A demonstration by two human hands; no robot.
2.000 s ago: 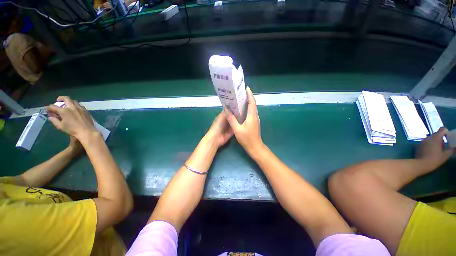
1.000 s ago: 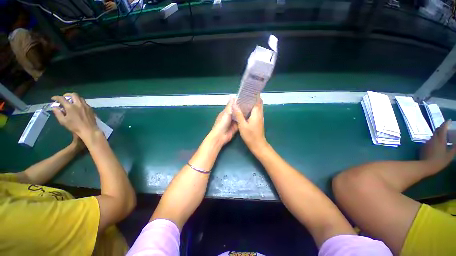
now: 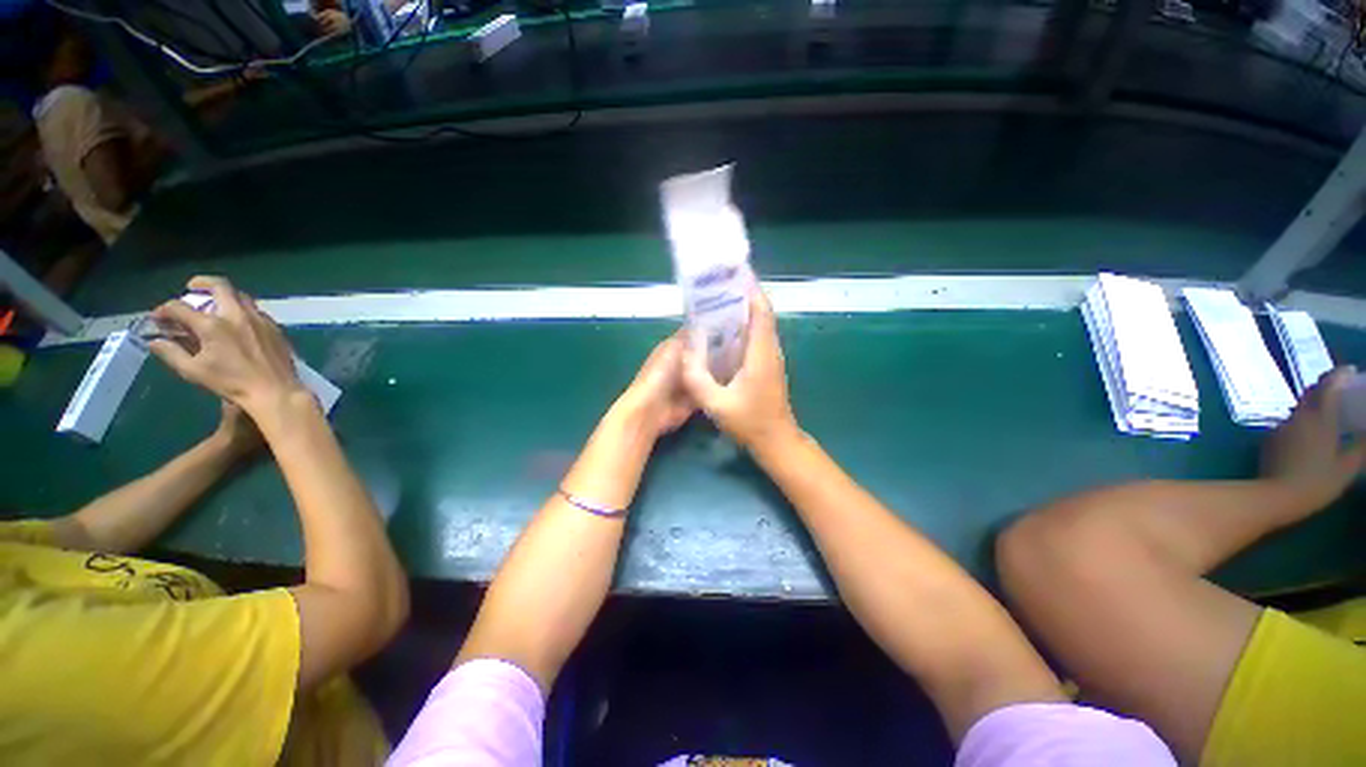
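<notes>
A white, narrow product box [image 3: 713, 277] with small dark print stands nearly upright above the green bench, in front of the white strip. It is somewhat blurred. A white flap [image 3: 697, 189] sticks up from its top end. My left hand [image 3: 661, 385] grips the lower end from the left. My right hand [image 3: 754, 375] grips the lower part from the right, its fingers along the side. My hands meet at the box's bottom, which they hide.
Low piles of flat white cartons [image 3: 1143, 357] lie on the bench at right, beside a neighbour's hand [image 3: 1314, 441]. At left, a neighbour's hands [image 3: 232, 354] work beside a white box [image 3: 104, 387]. A metal post [image 3: 1306, 225] stands at far right.
The box has tilted right and then come back nearly upright, and it shows a different face. The flap now stands up at its top. Both my hands still hold it.
</notes>
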